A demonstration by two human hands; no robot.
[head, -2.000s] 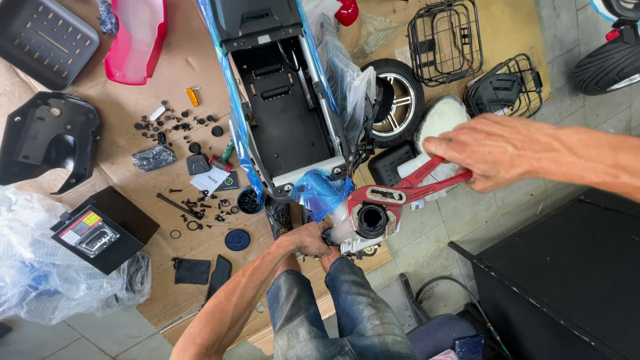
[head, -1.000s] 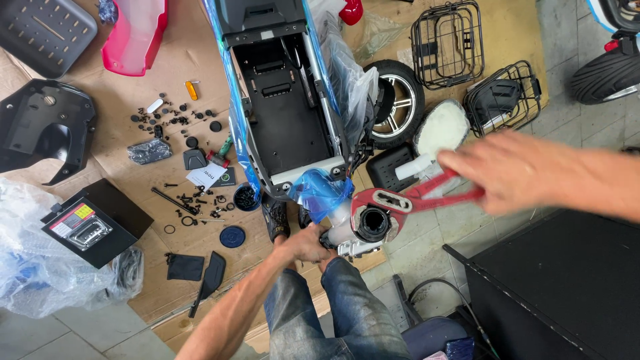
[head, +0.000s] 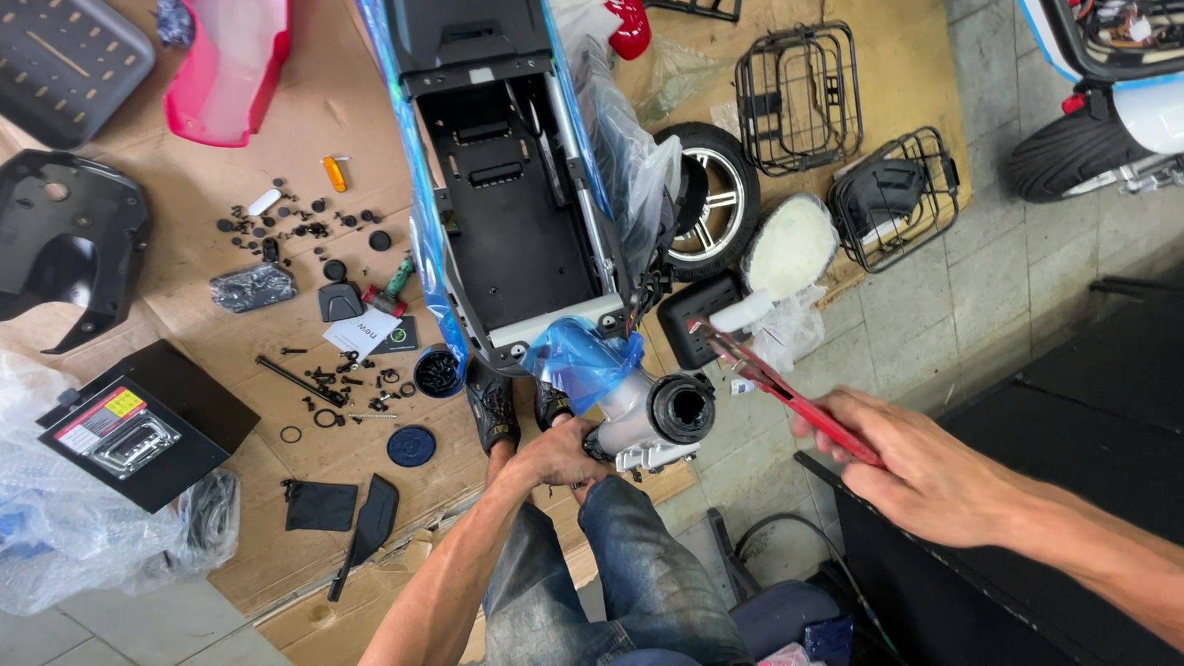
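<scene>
Red-handled pliers [head: 795, 398] are in my right hand [head: 906, 462], held in the air to the right of the steering head tube [head: 683, 409] and not touching it. That silver tube has a black ring around its dark opening, and blue plastic film [head: 583, 365] wraps the frame behind it. My left hand [head: 560, 453] grips the lower left side of the head tube; its fingertips are partly hidden. Beyond lies the scooter's open body [head: 513, 203], a black tray between rails edged in blue film.
Loose screws and a threaded rod [head: 301, 381] lie on cardboard at left, near a black battery box [head: 148, 425]. A spoked wheel [head: 708, 203], wire baskets [head: 800, 102] and a white oval pad [head: 791, 245] are at right. A black cabinet [head: 1036, 444] borders the lower right.
My right hand has drawn the red pliers off the head tube's top ring, where they sat in both earlier frames, and moved them to the right. My left hand has stayed on the tube.
</scene>
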